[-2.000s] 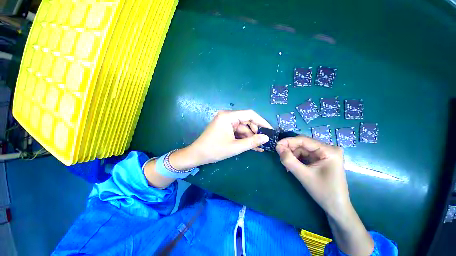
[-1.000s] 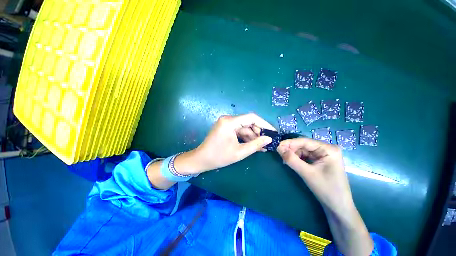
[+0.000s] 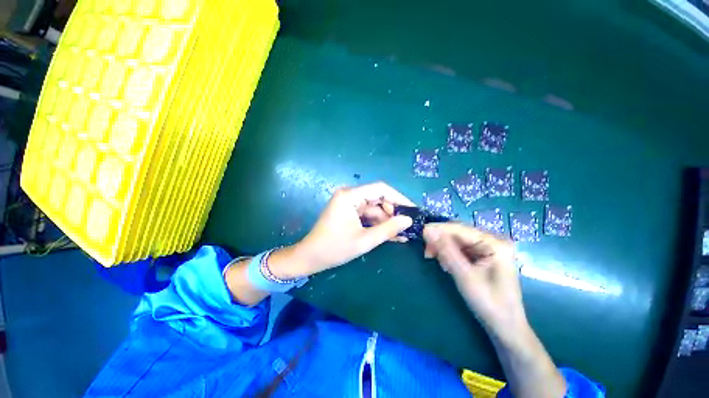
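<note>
My left hand (image 3: 350,225) pinches a small black circuit board (image 3: 410,222) between thumb and fingers, above the green bench. My right hand (image 3: 478,268), slightly blurred, has its thumb and fingertips at the board's right edge. A small dark part (image 3: 437,219) shows by the right fingertips; whether the right hand grips it or the board is hard to tell. Several loose dark square boards with pale specks, such as this one (image 3: 535,186), lie flat on the bench beyond my right hand.
A tall stack of yellow pocketed trays (image 3: 101,116) stands at the left. A dark tray (image 3: 692,311) with pale pieces is at the right edge. Another yellow tray edge (image 3: 483,384) shows at the bottom. A white fleck (image 3: 427,103) lies on the green bench (image 3: 334,101).
The view has shifted slightly, so the loose boards appear lower and further left. Both hands stay together at the held board; the right hand is now more blurred.
</note>
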